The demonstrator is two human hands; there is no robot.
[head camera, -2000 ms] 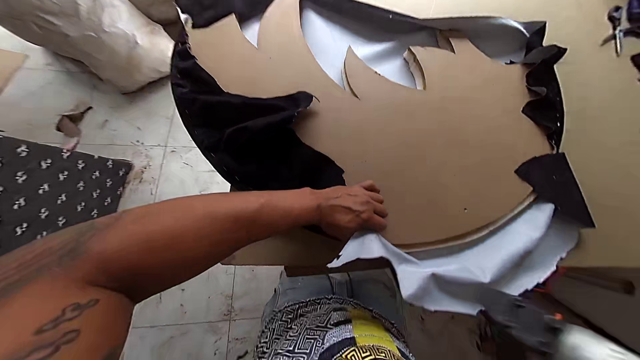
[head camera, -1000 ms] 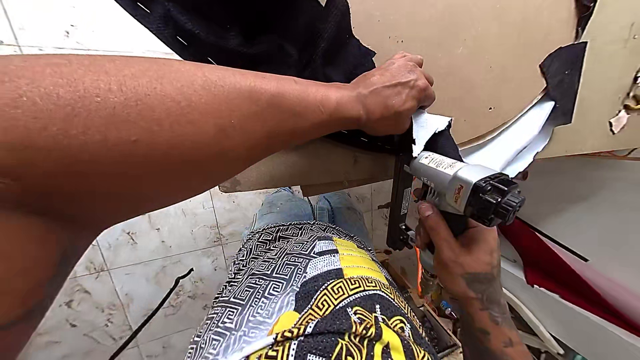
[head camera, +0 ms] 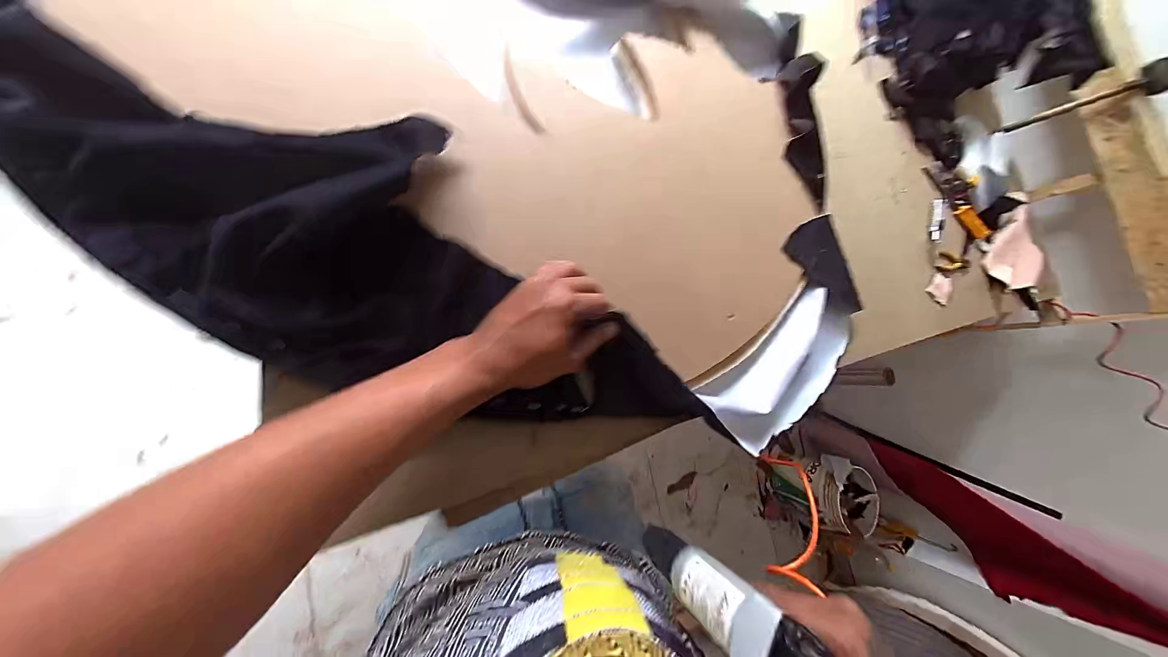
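My left hand (head camera: 547,328) grips the edge of the black fabric (head camera: 301,246), which lies folded over the curved rim of a tan board panel (head camera: 620,210). White backing material (head camera: 785,365) hangs past the panel's lower right edge, beside the black strip. Low in the view, near my shirt, my right hand (head camera: 817,620) is wrapped around a pneumatic staple gun (head camera: 716,598), partly cut off by the frame. The gun is apart from the panel.
Tools and scraps (head camera: 972,219) lie on the table board's right side. An orange air hose (head camera: 808,520) curves down near a white bucket (head camera: 853,497) of scraps. Red fabric (head camera: 967,529) lies at the lower right.
My right hand has drawn the staple gun away from the panel's edge, down toward my body. The black fabric now reaches along the edge beyond my left hand.
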